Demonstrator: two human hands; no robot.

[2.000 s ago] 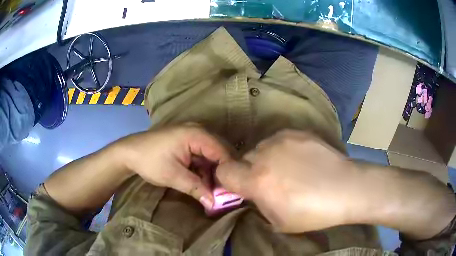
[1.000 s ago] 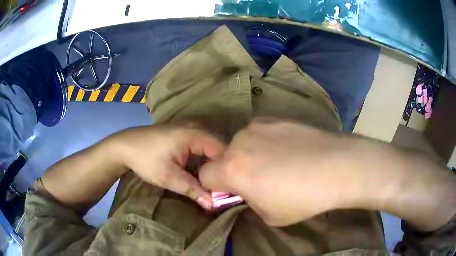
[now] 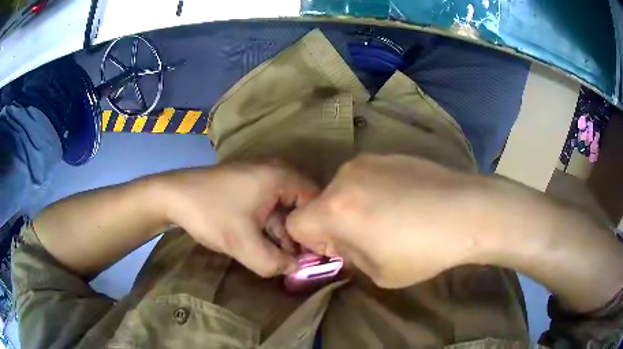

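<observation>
A small pink watch housing (image 3: 313,272) with a dark slot on its side is held over my lap. My left hand (image 3: 232,215) grips it from the left with thumb and fingers. My right hand (image 3: 382,221) is closed over the top and right of it, fingers touching it. The inside of the housing and whatever the right fingertips hold are hidden behind my hands.
The bench edge with white sheet (image 3: 225,9) and green mat (image 3: 437,13) runs across the top. An open cardboard box (image 3: 546,129) with pink and black pieces stands right. At left are a person's leg (image 3: 34,150), a stool with a wheel-like ring and striped floor tape.
Both hands stay together at the housing. The right hand has shifted slightly up, and the housing shows more of its slotted side than a second ago. The view has shifted slightly.
</observation>
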